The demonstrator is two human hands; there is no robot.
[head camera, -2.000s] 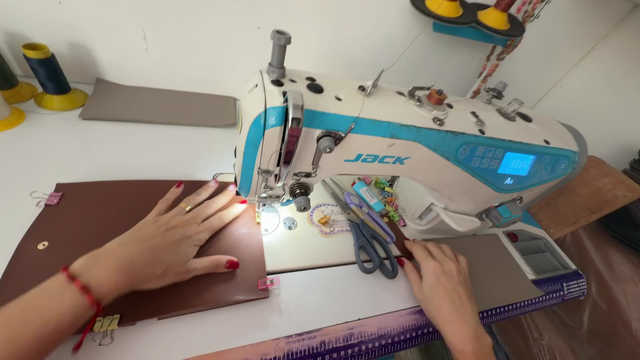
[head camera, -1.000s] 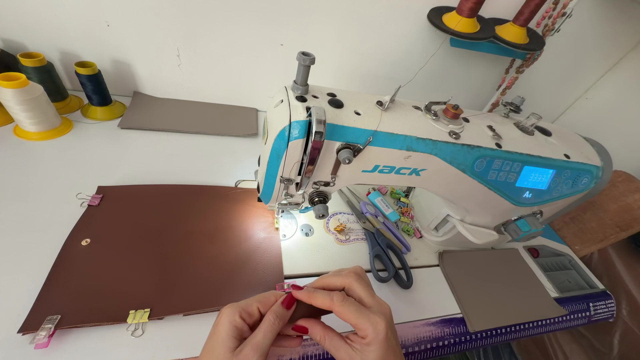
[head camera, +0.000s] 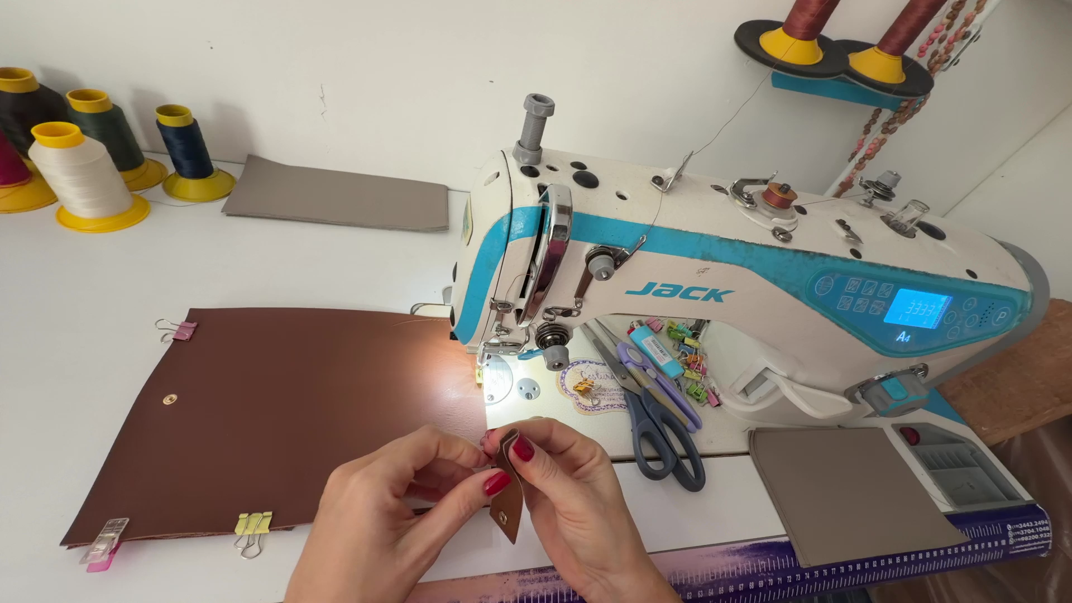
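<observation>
My left hand (head camera: pixel 402 502) and my right hand (head camera: pixel 569 502) meet in front of the Jack sewing machine (head camera: pixel 720 276). Between their fingertips is a small folded brown leather tab (head camera: pixel 507 502) with a metal snap near its lower, pointed end. A pink bit, perhaps a clip, shows at the left fingertips. Left of my hands lies a large brown leather panel (head camera: pixel 293 419), its right edge beneath the lit needle area. It has a brass snap (head camera: pixel 170 399), a pink binder clip (head camera: pixel 177 330), a yellow binder clip (head camera: pixel 253 524) and a clear-and-pink clip (head camera: pixel 107 543).
Dark-handled scissors (head camera: pixel 666 440), purple-handled scissors (head camera: pixel 662 389), a blue lighter (head camera: pixel 657 350) and small clips (head camera: pixel 695 368) lie under the machine arm. Grey pieces lie behind (head camera: pixel 335 197) and at right (head camera: pixel 846 494). Thread cones (head camera: pixel 84 180) stand back left; a ruler strip (head camera: pixel 796 569) edges the table.
My hands were apart, the left on the brown panel and the right by the scissors; they have come together and now hold the small tab. The view has shifted.
</observation>
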